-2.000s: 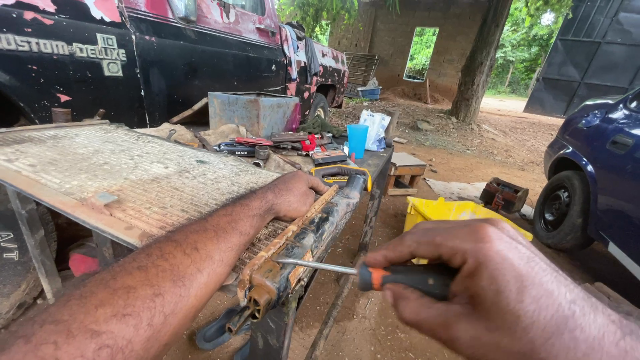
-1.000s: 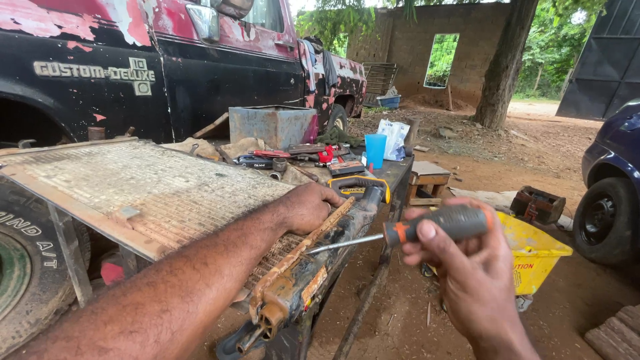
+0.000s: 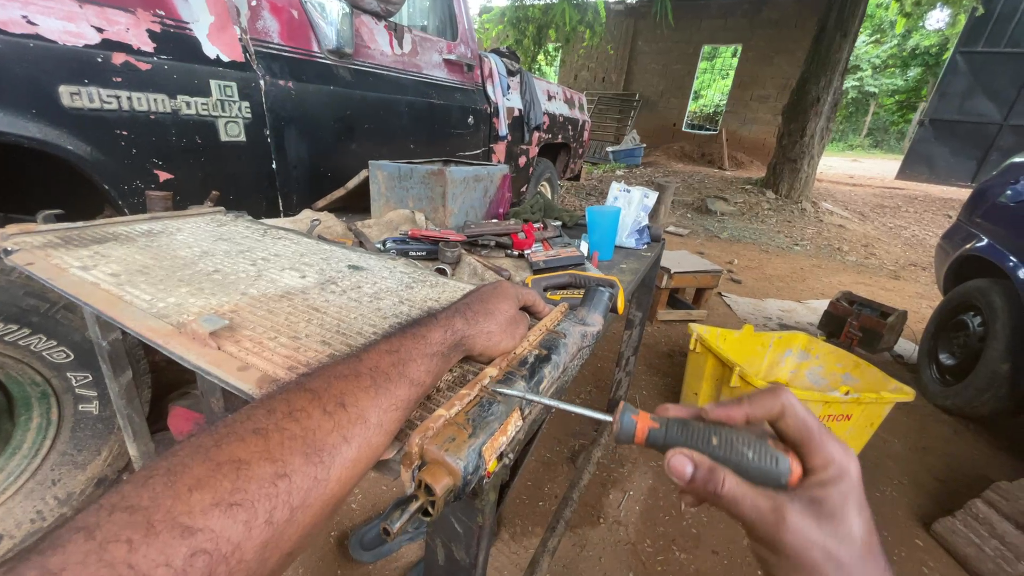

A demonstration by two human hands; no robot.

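A dirty vehicle radiator (image 3: 264, 280) lies flat on a table, with its black plastic end tank (image 3: 552, 360) toward me. My left hand (image 3: 494, 322) presses down on the radiator core beside the rusty crimped seam (image 3: 480, 384) of the tank. In my right hand (image 3: 784, 472) is a screwdriver (image 3: 712, 444) with a grey and orange handle. Its metal shaft points left, and the tip meets the tank near the seam. A yellow and black saw handle (image 3: 578, 282) sits past the tank's far end.
Hand tools (image 3: 512, 236), a blue cup (image 3: 602, 232) and a metal box (image 3: 436, 192) stand farther back on the table (image 3: 640, 272). A yellow bucket (image 3: 792, 376) is on the ground at right. A worn pickup truck (image 3: 368, 120) stands behind; a blue car (image 3: 984, 232) is at right.
The screwdriver was tilted up more one second ago and now lies lower, its handle down to the right. My right hand's fingers have shifted on the handle. My left hand stays at the seam.
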